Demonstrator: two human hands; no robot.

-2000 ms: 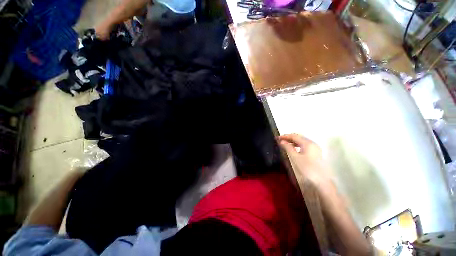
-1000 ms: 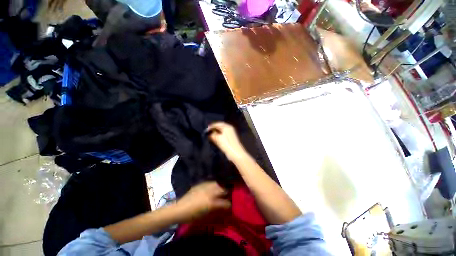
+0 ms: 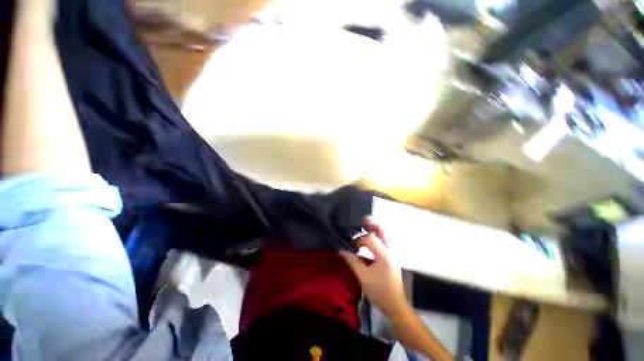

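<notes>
A long dark garment part [image 3: 155, 141] runs from the upper left down to the sewing machine's front, partly over the lap. Its narrow end [image 3: 349, 211] lies at the table edge near the machine bed [image 3: 406, 180]. My right hand [image 3: 374, 264] grips this end with thumb and fingers. My left forearm reaches up along the left edge, and the left hand is cut off by the picture's top. The machine's white head [image 3: 303, 92] is overexposed and hides the area behind it. Whether the garment is under the needle cannot be told.
The white table [image 3: 466, 250] extends to the right, with small snips [image 3: 540, 243] on it. Part of the brown board [image 3: 176, 63] shows at upper left. A red cloth [image 3: 300, 289] covers my lap. Blurred clutter fills the upper right.
The view has swung right to the machine. The dark garment is now stretched from upper left to the machine's front. My right hand has taken its end; my left hand has left the picture.
</notes>
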